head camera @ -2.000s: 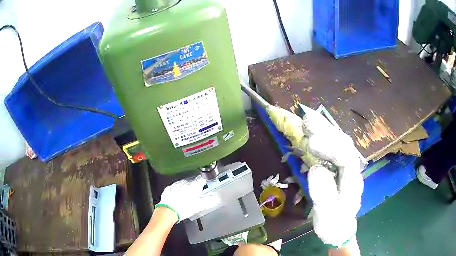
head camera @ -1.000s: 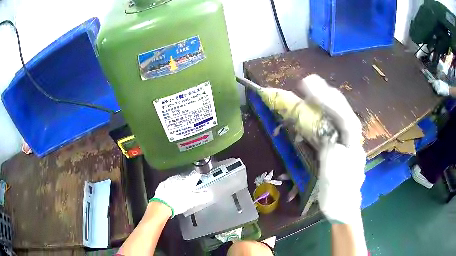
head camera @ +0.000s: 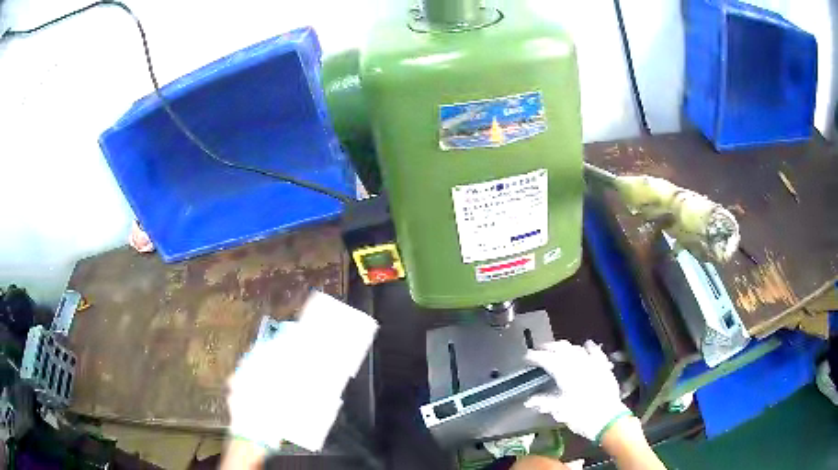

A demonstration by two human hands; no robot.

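A silver sheet-metal panel [head camera: 492,401] with rectangular cut-outs lies tilted across the front of the slotted machine table [head camera: 469,347], below the tap chuck [head camera: 501,315]. My right hand [head camera: 581,387], in a white glove, grips its right end. My left hand [head camera: 271,390], white-gloved and overexposed, is over the left bench with its fingers on a second, pale panel [head camera: 338,344]; the finger detail is washed out. The yellowish wrapped feed handle [head camera: 675,209] sticks out right of the green machine head [head camera: 478,174], with no hand on it.
Another panel [head camera: 706,303] lies at the near edge of the right bench [head camera: 781,220]. Blue bins stand tipped at the left wall [head camera: 239,151] and upright on the right bench [head camera: 758,83]. A switch box [head camera: 379,263] is left of the head. Grey slotted parts [head camera: 48,363] are far left.
The view has swung left. My right hand has let go of the feed handle and taken the panel, which has moved forward from under the spindle. My left hand has moved to the left-bench panel.
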